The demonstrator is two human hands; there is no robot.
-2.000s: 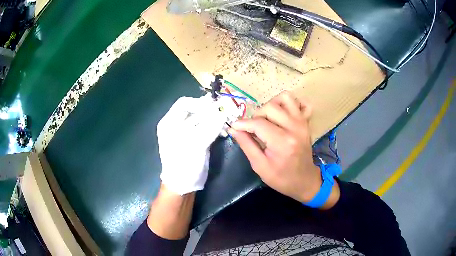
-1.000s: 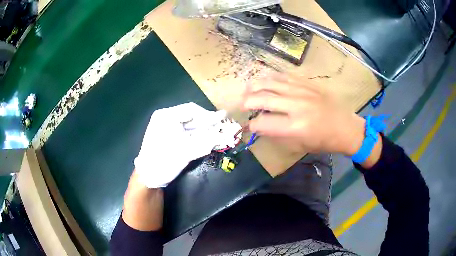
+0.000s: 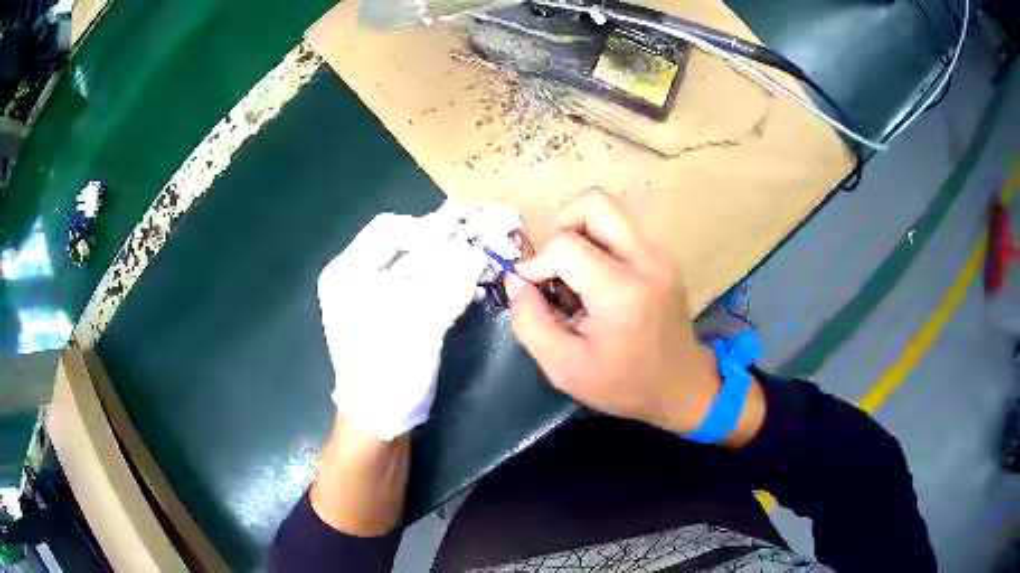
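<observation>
My left hand point(image 3: 386, 308), in a white glove, holds the wired board assembly point(image 3: 488, 229) over the bench near the edge of the tan cardboard. The white part faces up, and a red wire shows at its right side. My right hand point(image 3: 610, 319), bare with a blue wrist strap point(image 3: 728, 388), pinches a blue lead wire point(image 3: 499, 260) between thumb and index finger against the white part. Dark parts show below, between the hands. The board itself is mostly hidden by my fingers.
A dirty black iron stand with a yellowish sponge tray point(image 3: 635, 72) sits on the cardboard mat point(image 3: 716, 202). Cords run to the upper right. Another wired assembly point(image 3: 83, 222) lies on the green conveyor point(image 3: 145, 123) at left. A cardboard strip point(image 3: 106, 459) stands lower left.
My right hand has come back left and down to the assembly from over the cardboard and now pinches the blue wire. The yellow component seen hanging below is no longer visible.
</observation>
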